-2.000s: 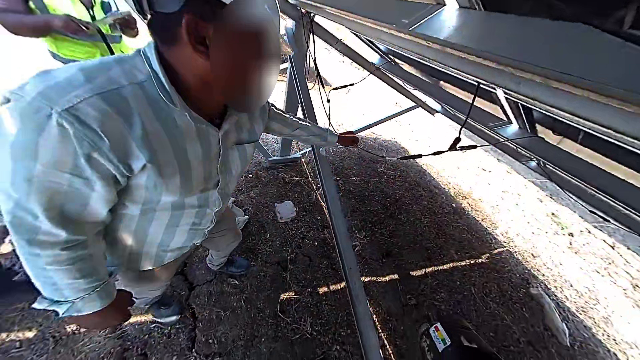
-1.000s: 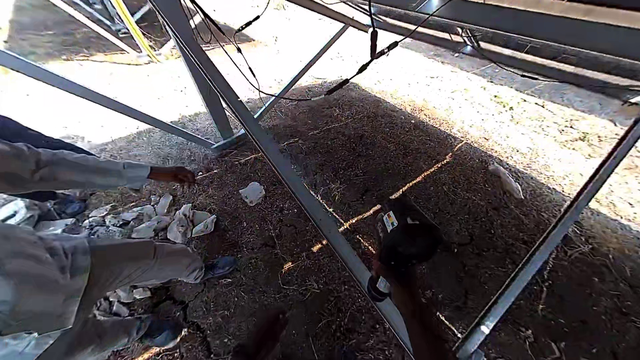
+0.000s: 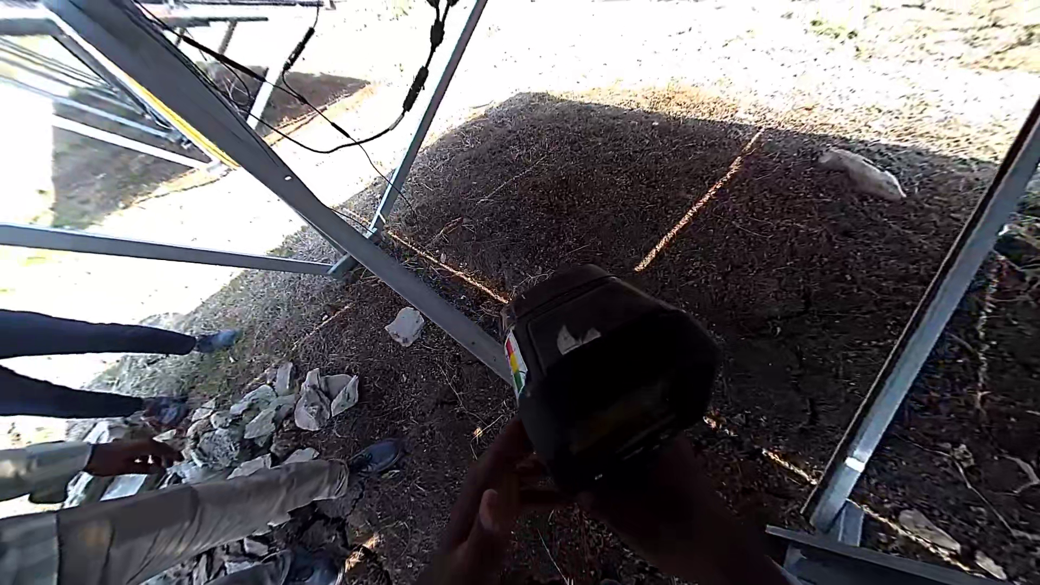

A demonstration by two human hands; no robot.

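A dark, boxy device with a coloured label on its left side is held up near the middle of the view; its exact kind cannot be told. My right hand grips it from below, with the fingers mostly lost in shadow. My left hand is at the device's lower left, fingers partly bent and close to its underside; whether it bears any weight is unclear. Behind the device runs a slanting grey metal beam. Black cables with inline connectors hang from above at the upper left.
A co-worker's hand and trousered leg are at lower left, beside a pile of broken stones. Another person's dark-trousered legs stand beyond. A metal post slants at right. A pale stone lies near the beam.
The dark device, low in the view before, is now held up larger at the centre, with both my hands at it. The view has swung downward from the co-worker in the striped shirt.
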